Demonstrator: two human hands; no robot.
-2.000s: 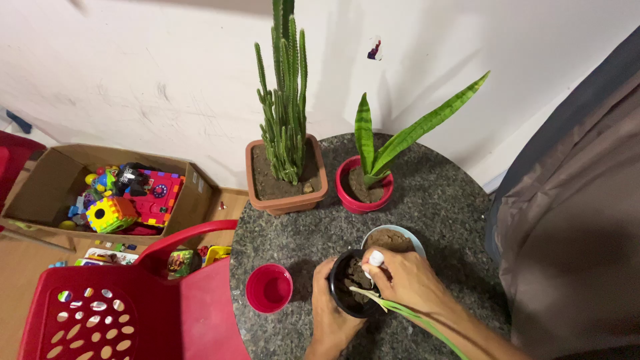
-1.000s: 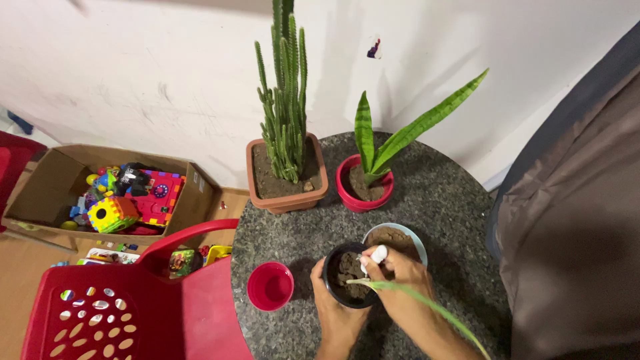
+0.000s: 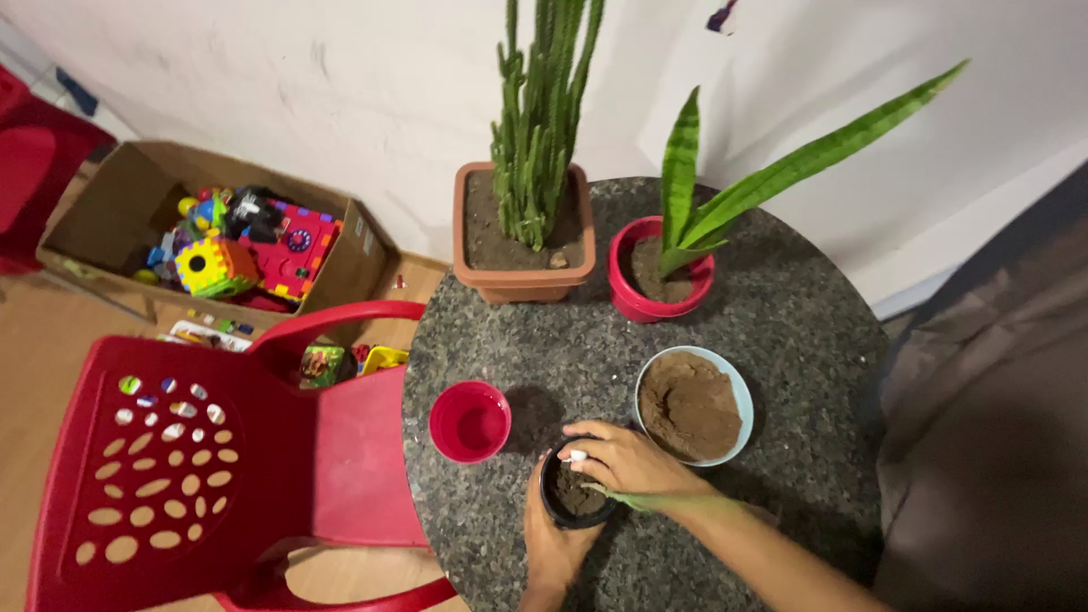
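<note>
My left hand (image 3: pixel 557 544) is wrapped around the near left side of a black pot (image 3: pixel 548 501) that has crumbly soil (image 3: pixel 574 495) in it. Over the far right rim of that pot, my right hand (image 3: pixel 633 463) has its fingers around a small white object (image 3: pixel 578 456), too hidden to name. A long green leaf (image 3: pixel 637 501) runs from the soil along my right wrist; its base is partly hidden. Just behind my right hand stands a light blue bowl (image 3: pixel 742 408) of brown soil. A red cup (image 3: pixel 470 422) stands to the left of the black pot.
A cactus in a square terracotta-coloured pot (image 3: pixel 524 276) and a snake plant in a red pot (image 3: pixel 659 302) stand toward the back of the round granite table (image 3: pixel 552 357). A red plastic chair (image 3: pixel 365 459) is at the left, with a cardboard box (image 3: pixel 340 280) of toys beyond it.
My right hand has moved left relative to the light blue bowl, which shows more fully now. The black pot stays in my left hand. The view has come closer to the table.
</note>
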